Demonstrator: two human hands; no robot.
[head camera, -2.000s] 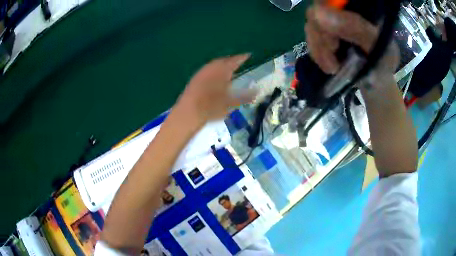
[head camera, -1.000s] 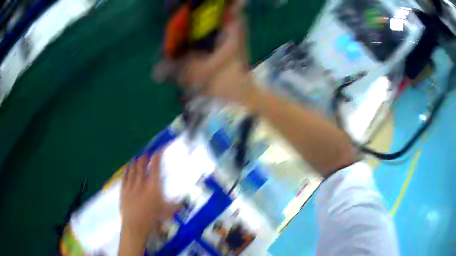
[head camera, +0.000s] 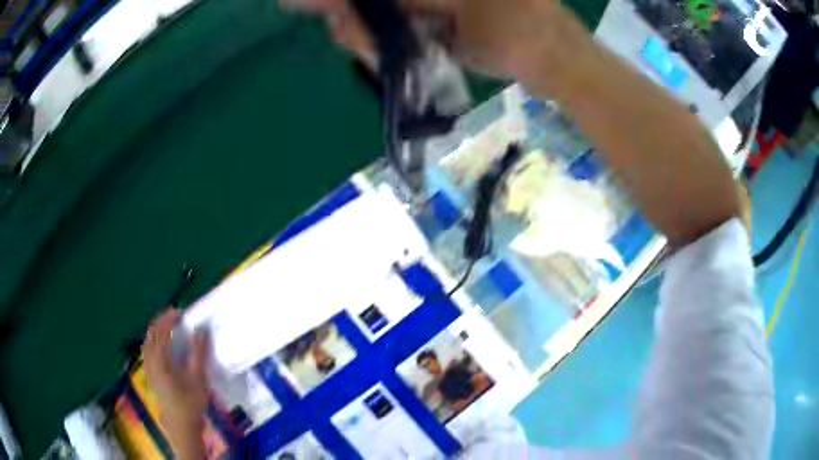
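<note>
A long white housing (head camera: 310, 278) lies slantwise on the printed mat (head camera: 364, 377). My left hand (head camera: 178, 367) holds its left end, fingers over the end. My right hand (head camera: 422, 27), partly cut off by the top edge, grips the dark power screwdriver (head camera: 395, 54). Its metal nose (head camera: 409, 166) points down at the housing's right end; blur hides whether they touch. A thin black cord with a bundled part (head camera: 485, 207) lies right of the housing.
A dark green conveyor (head camera: 224, 171) runs behind the mat. A crumpled pale heap (head camera: 566, 216) lies at the mat's right end. A white-grey box (head camera: 669, 63) with a small blue display stands upper right. A dark hose (head camera: 790, 220) hangs at the right.
My right hand has brought the screwdriver across from the right to the housing's right end, its nose now pointing down. My left hand has moved down-left to the housing's left end.
</note>
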